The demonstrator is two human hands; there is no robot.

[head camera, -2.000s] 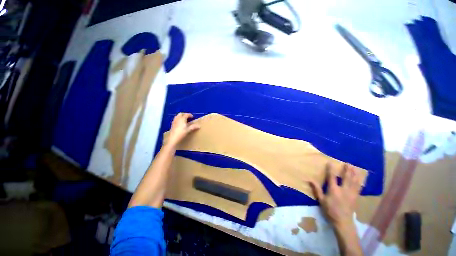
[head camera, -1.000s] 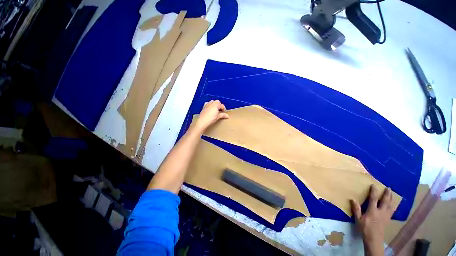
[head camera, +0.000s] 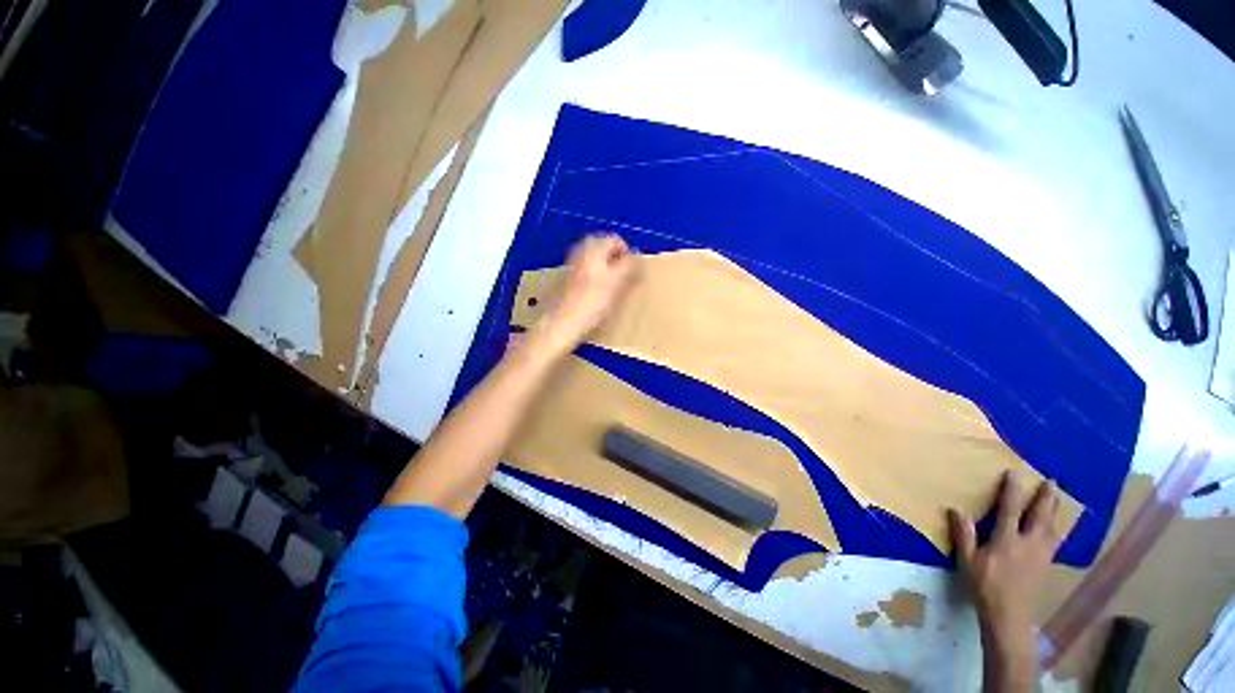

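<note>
A large tan card pattern piece (head camera: pixel 799 393) lies on the royal-blue cloth (head camera: pixel 867 257), which has thin white lines. My left hand (head camera: pixel 593 287) is over the pattern's left part near its upper edge, fingers curled in; I cannot see whether chalk is in them. A punched hole shows left of the wrist. My right hand (head camera: pixel 1009 548) lies spread on the pattern's right end. A smaller tan pattern (head camera: pixel 555 433) lies nearer the table's front edge, with a long dark grey weight (head camera: pixel 688 478) on it.
Shears (head camera: pixel 1165 230) lie at the right, a machine (head camera: pixel 905 38) at the top. A pinkish clear ruler (head camera: pixel 1131 548) and short dark weight (head camera: pixel 1121 655) are right of my right hand. Tan cards (head camera: pixel 406 149) and blue cloth (head camera: pixel 230 149) lie at the left.
My left hand has moved from the pattern's left end a little to the right along its upper edge, and its fingers are more curled. My right hand stays on the right end. The view has shifted.
</note>
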